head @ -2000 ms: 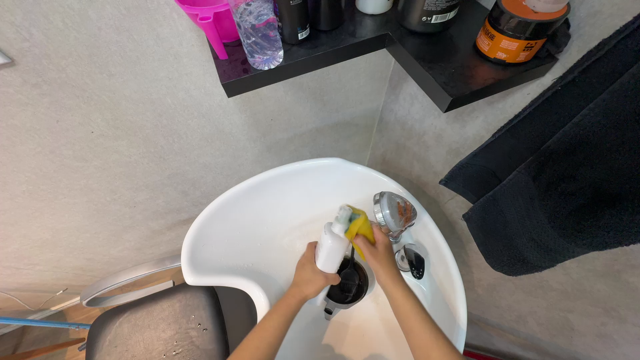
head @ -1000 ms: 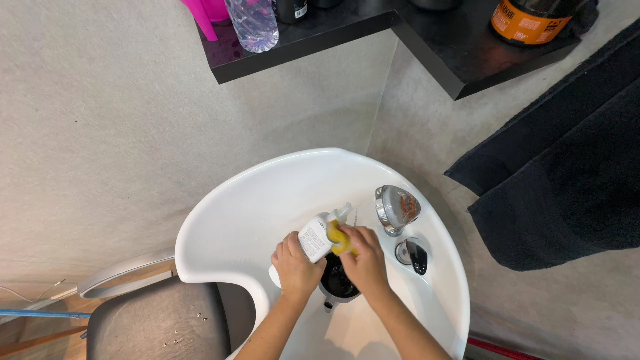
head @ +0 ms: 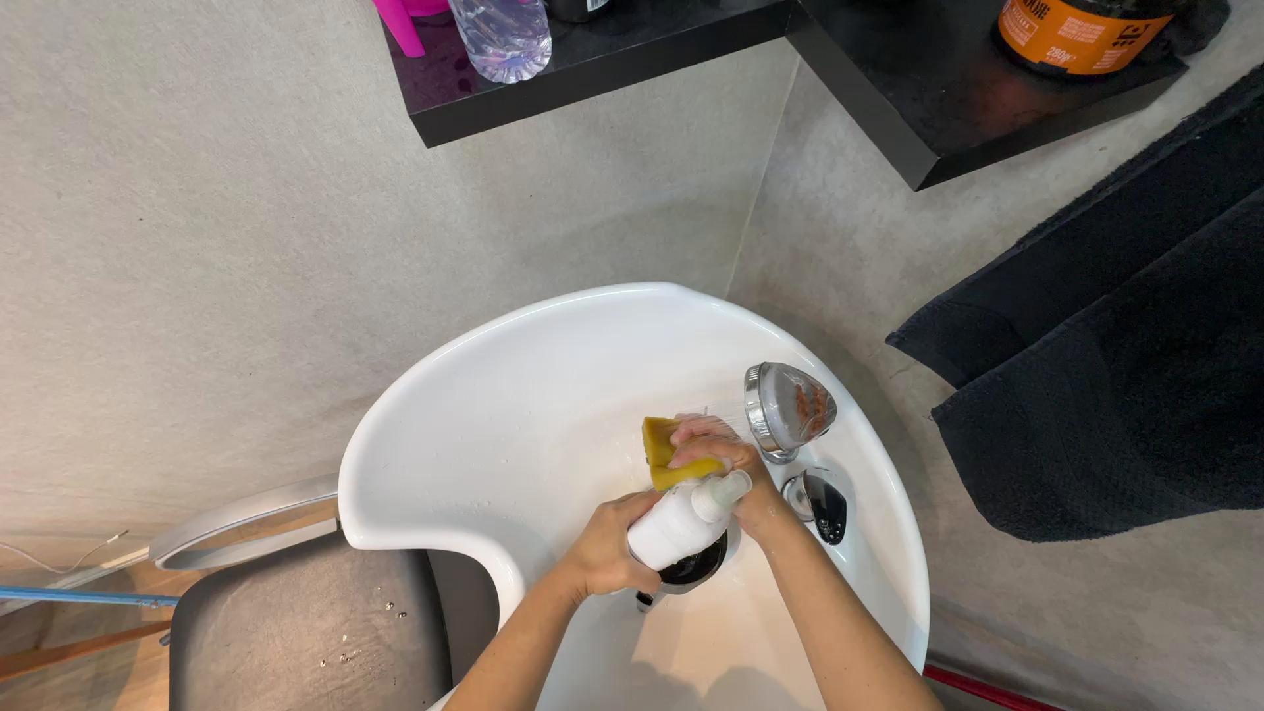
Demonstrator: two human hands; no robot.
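A white plastic bottle (head: 675,530) with a translucent nozzle is gripped by my left hand (head: 610,549), tilted with its top toward the right. My right hand (head: 726,456) holds a yellow sponge (head: 664,456) just above the bottle's neck. Water sprays onto the right hand from a chrome shower head (head: 790,410) at the basin's right side. Beneath the bottle, a dark bowl or cup (head: 695,565) is partly hidden in the white shampoo basin (head: 494,375). A chrome and black tap control (head: 820,506) stands below the shower head.
A black shelf (head: 612,74) carries a clear plastic bottle (head: 504,39), a pink plastic item (head: 400,25) and an orange-labelled jar (head: 1076,38). Black towels (head: 1116,395) hang at right. A dark padded chair (head: 306,622) with a metal armrest (head: 237,518) adjoins the basin at lower left.
The sponge in my right hand has moved from beside the bottle to above its neck, into the spray. The bottle's nozzle now points to the right.
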